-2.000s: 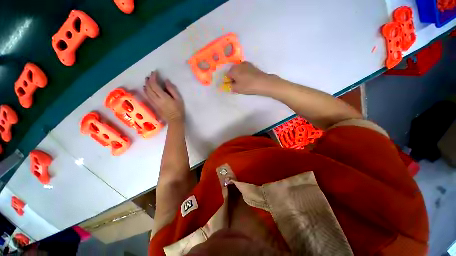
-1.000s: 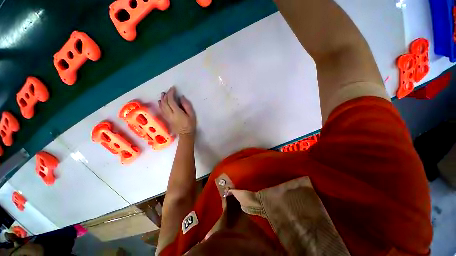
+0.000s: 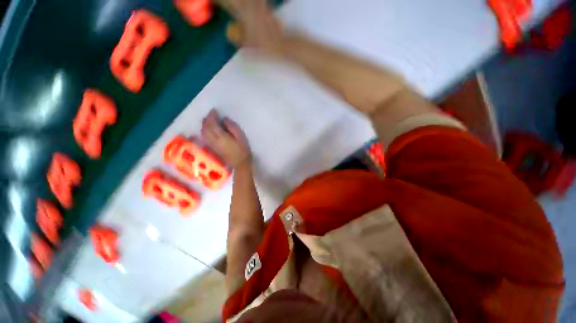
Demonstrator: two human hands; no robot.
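Observation:
My left hand [image 3: 227, 140] rests on the white bench [image 3: 284, 120], empty, with thumb and fingers a little apart. Close to its left lie orange controller shells [image 3: 197, 163], and a further shell group [image 3: 170, 190] lies beside them. My right hand [image 3: 256, 25] is blurred and partly cut off by the top edge, over the border of the bench and the belt, with yellow on a finger. An orange shell [image 3: 192, 9] on the belt side is just left of it, cut by the frame; I cannot tell whether the hand touches it.
The dark green belt [image 3: 104, 183] runs along the left with a row of spaced shells [image 3: 139, 50]. More shells [image 3: 104, 243] lie at the bench's far left. Orange pieces [image 3: 510, 19] are at the top right. A red item [image 3: 534, 161] is on the floor at right.
My right hand first left the shell on the bench, went out of view, and is now back near the belt. That shell is no longer on the bench. My left hand stays resting.

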